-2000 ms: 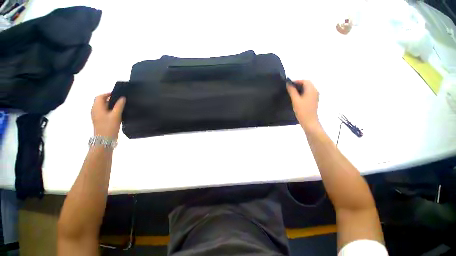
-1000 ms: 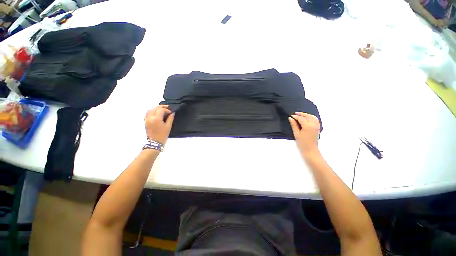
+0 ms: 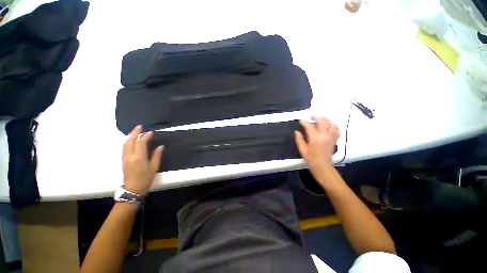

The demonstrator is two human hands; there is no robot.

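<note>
A long black slotted fabric panel [image 3: 229, 152] lies flat near the table's front edge. A short dashed white line shows in its slot. My left hand [image 3: 140, 159] rests on its left end, thumb and fingers on the cloth. My right hand [image 3: 319, 139] holds its right end the same way. Behind it lie two overlapping black panel stacks, the nearer one [image 3: 213, 104] and the farther one [image 3: 205, 61] with a raised middle edge. A strip of white table shows between the nearer stack and the panel.
Dark thread snips [image 3: 363, 109] with a thin cord lie right of the work. A bundle of black strips [image 3: 22, 162] hangs at the left table edge. Black cut pieces [image 3: 34, 61] lie far left. Clear plastic bags [image 3: 470, 64] and a yellow card [image 3: 439, 50] are far right.
The single panel now lies apart from the stacks, nearer the table's front edge, with both hands on its ends. A second ago my hands were pinching cloth at the nearer stack. The camera view has shifted.
</note>
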